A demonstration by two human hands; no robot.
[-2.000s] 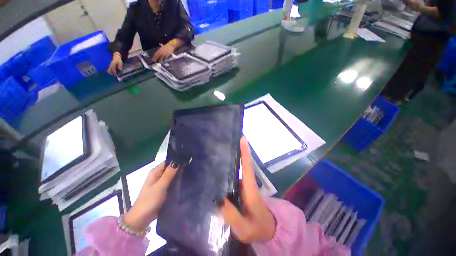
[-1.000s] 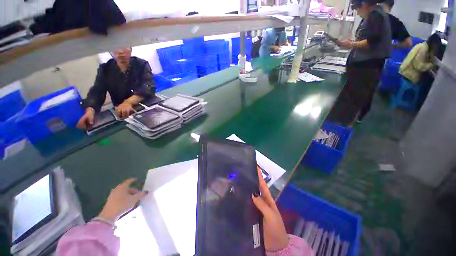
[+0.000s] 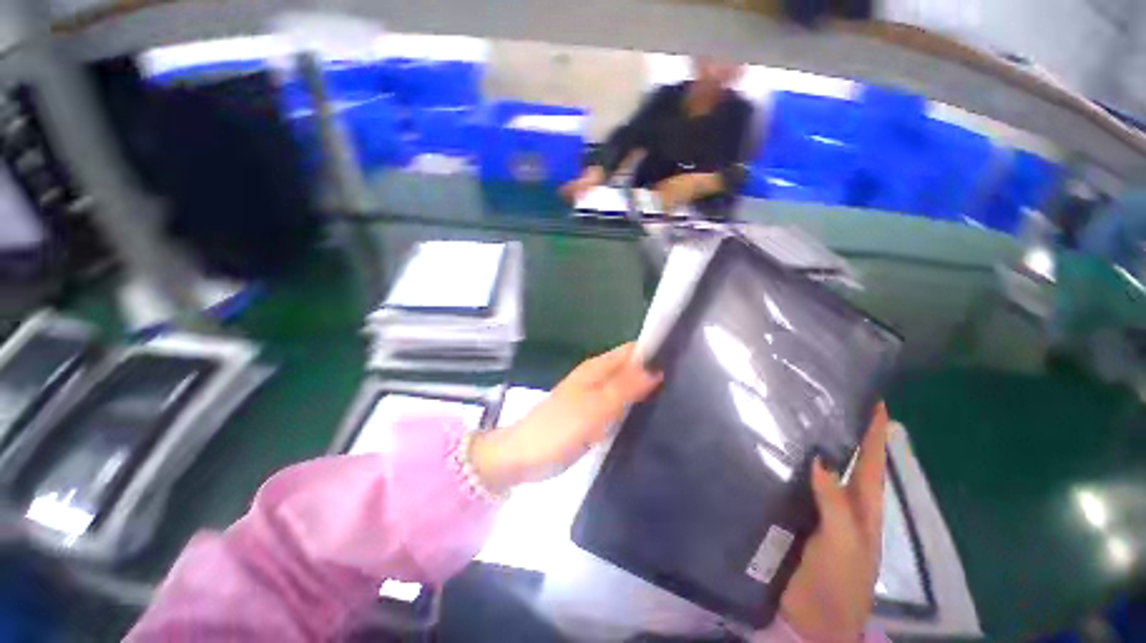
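Note:
A dark tablet (image 3: 729, 427) is held up and tilted in front of me, its glossy dark face towards me, with a small white label (image 3: 769, 553) near its lower edge. My left hand (image 3: 566, 421) is at the tablet's left edge, where a white sheet (image 3: 674, 295) also shows; it grips there, though the fingers behind are hidden. My right hand (image 3: 845, 540) grips the tablet's lower right edge, thumb on the face. White sheets (image 3: 534, 528) and a tablet with a lit screen (image 3: 902, 540) lie on the green bench under and beside it.
A stack of tablets with white sheets (image 3: 446, 302) stands ahead left, a lit tablet (image 3: 415, 415) before it. Dark tablets on sheets (image 3: 132, 427) lie far left. A person in dark clothes (image 3: 691, 138) sits across the bench. A shelf (image 3: 566, 32) crosses the top; blue crates (image 3: 829, 145) stand behind.
The view has swung left. The tablet has tilted from upright to slanted. My left hand, off the tablet one second ago, is now at its left edge, with a white sheet there.

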